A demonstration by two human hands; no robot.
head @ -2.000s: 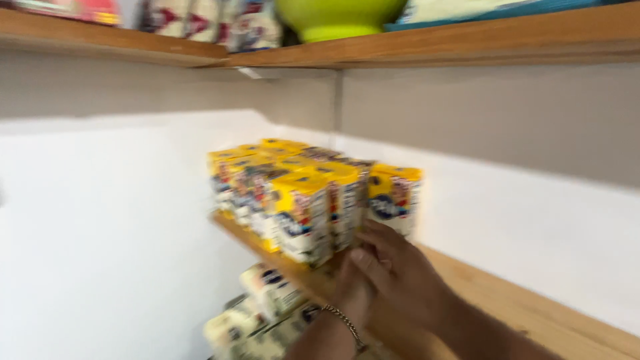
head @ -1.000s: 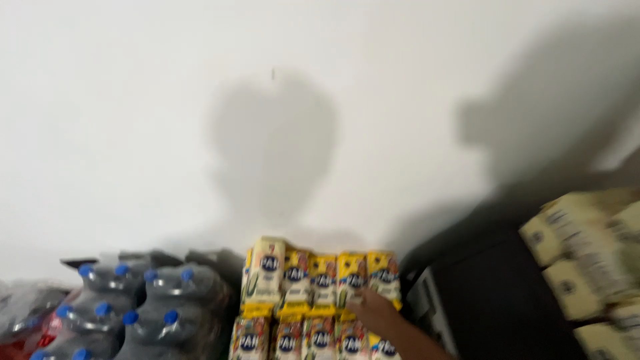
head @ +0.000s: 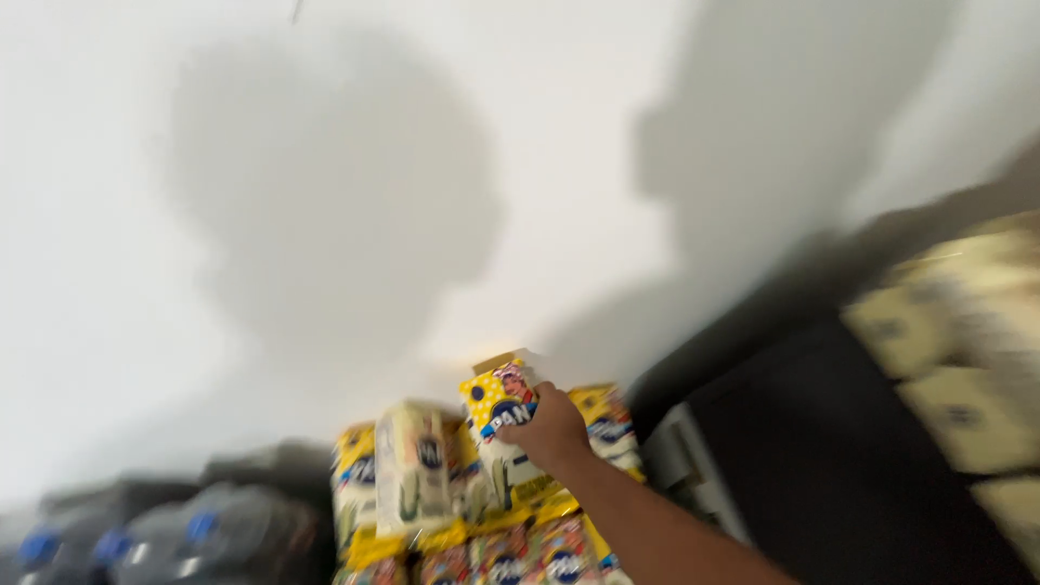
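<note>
My right hand [head: 548,426] reaches in from the lower right and grips a yellow and white P.A.N. flour package [head: 500,414] by its sides. The package tilts slightly and its top stands above the row. Left of it is a paler, cream-coloured P.A.N. package [head: 413,471], with a yellow one [head: 355,479] at the row's left end. Another yellow package [head: 605,422] sits just right of my hand. More packages [head: 504,556] lie in front, at the bottom edge. My left hand is outside the view.
Dark bottles with blue caps [head: 203,528] stand at the lower left. A black surface [head: 845,463] lies at the right, beside blurred cream-coloured packages [head: 959,414]. Behind everything rises a white wall [head: 552,203] with shadows on it.
The view has swung from the wooden shelf, where both hands showed, to the wall and stacked packages. Since one second ago, my right hand has raised a yellow package above its row.
</note>
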